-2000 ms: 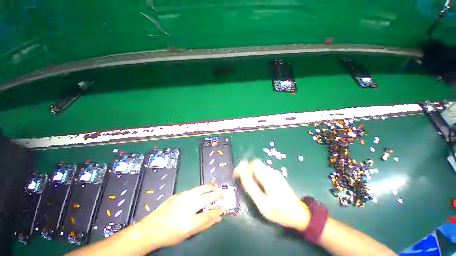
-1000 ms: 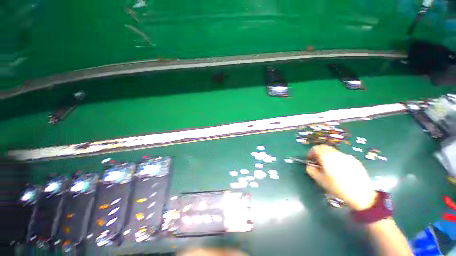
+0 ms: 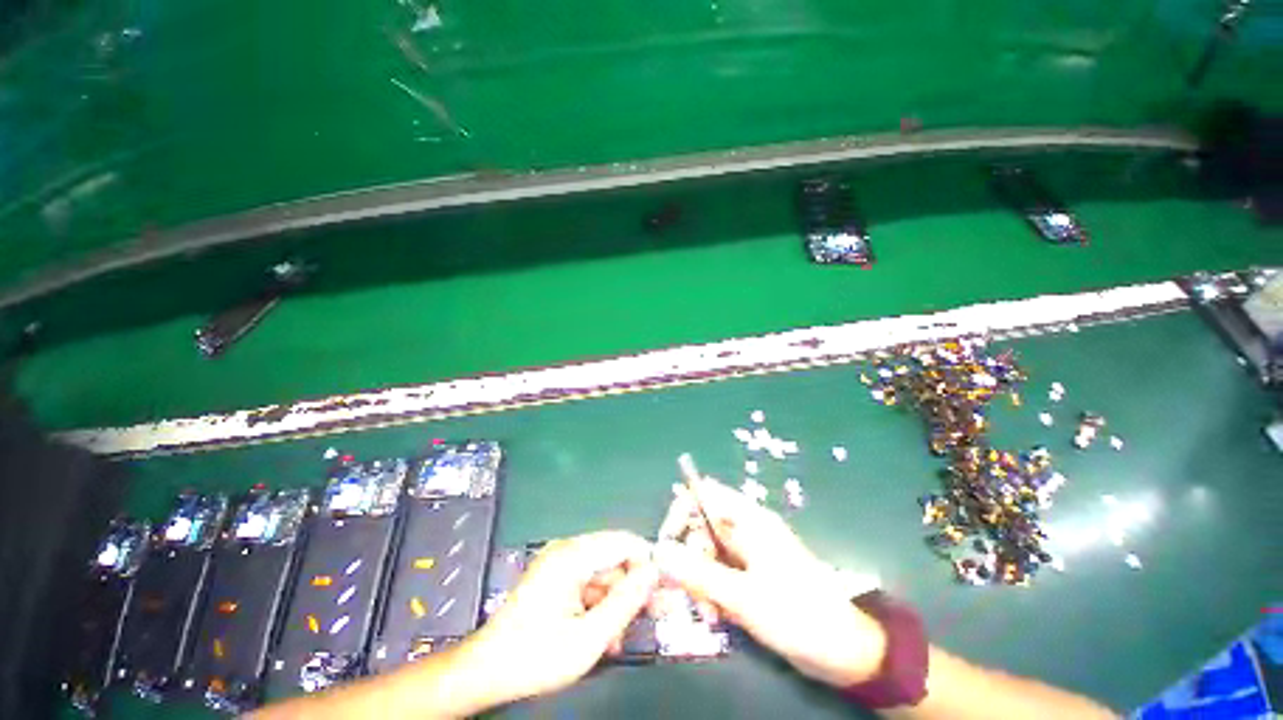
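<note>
An open phone body (image 3: 685,627) lies crosswise on the worktop below both hands, mostly covered by them. My left hand (image 3: 574,602) is over its middle, fingertips pinched together; whether a small part is between them is hidden. My right hand (image 3: 753,563), with a dark red wristband, meets the left fingertips and holds thin tweezers (image 3: 695,492), their pale end pointing up and away. A pile of small amber-and-dark parts (image 3: 985,478) lies at right. Small white parts (image 3: 767,445) lie between the phone and the pile.
Several open phone bodies (image 3: 441,556) stand in a row at left. Beyond the white edge strip (image 3: 591,377), single phones (image 3: 836,225) lie on the green belt. A dark device (image 3: 1241,321) is at the right edge, and a blue bin (image 3: 1213,689) at lower right.
My right hand has moved from the amber pile back left over the phone. My left hand has come up from the bottom edge to meet it. The phone was turned crosswise since the earliest frame.
</note>
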